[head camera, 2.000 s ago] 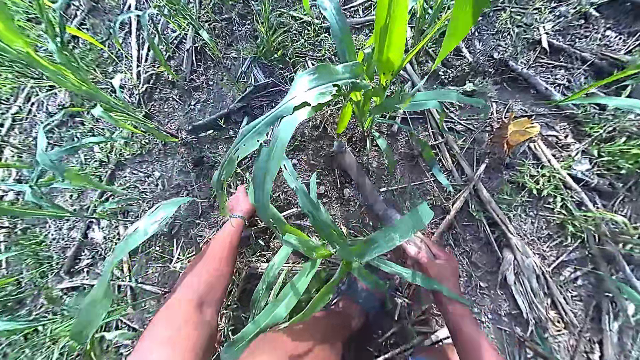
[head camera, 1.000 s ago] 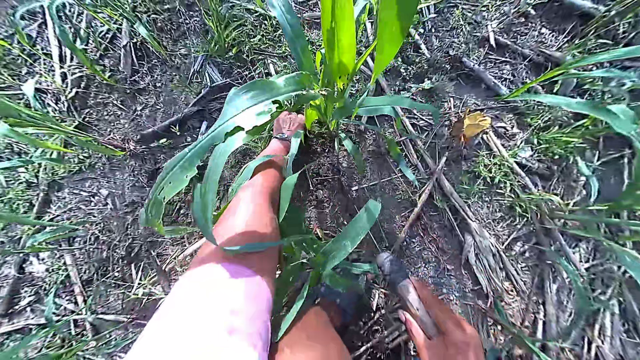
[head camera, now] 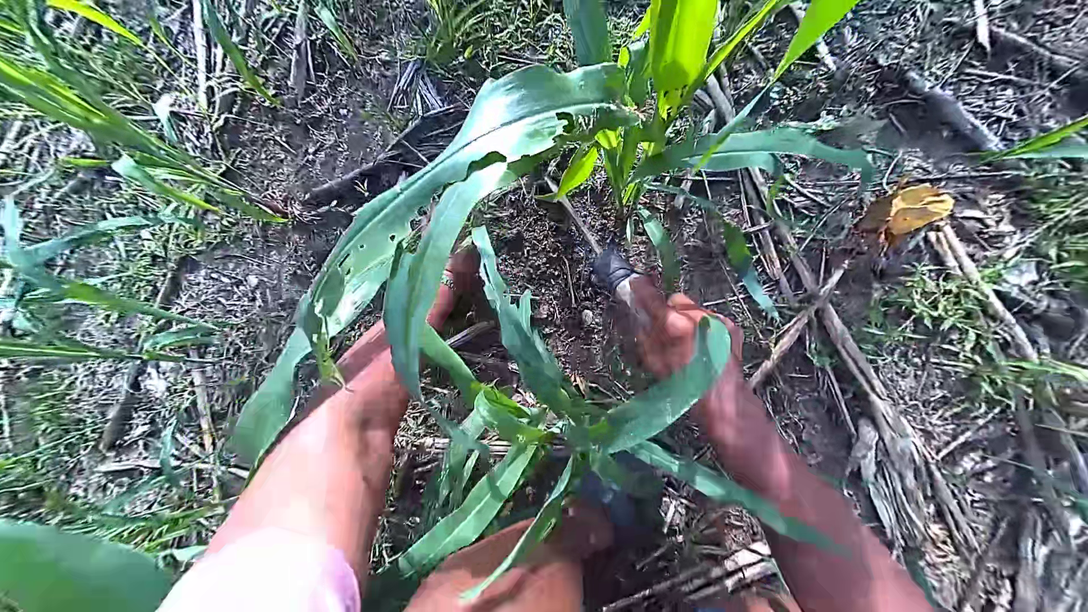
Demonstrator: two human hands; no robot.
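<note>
My right hand [head camera: 671, 331] grips the handle of a hand tool [head camera: 614, 270]; a dark wrapping covers its far end, and a thin metal shaft or blade runs to the soil by the base of a maize-like plant [head camera: 625, 166]. My left hand [head camera: 461, 270] is low over the soil to the left, partly behind long, holed leaves [head camera: 442, 255]; its fingers are mostly hidden, so what it holds cannot be told. A smaller leafy plant [head camera: 544, 425] stands between my forearms.
Dry stalks [head camera: 858, 365] and a yellow dead leaf [head camera: 918, 210] lie on the ground to the right. More leafy plants [head camera: 93, 110] and a dark stick [head camera: 365, 174] are at the left. My bare leg [head camera: 510, 569] is at the bottom.
My right hand has moved forward with the tool, up toward the plant's base. My left hand, at the plant's base one second ago, has come back toward me and lies lower left.
</note>
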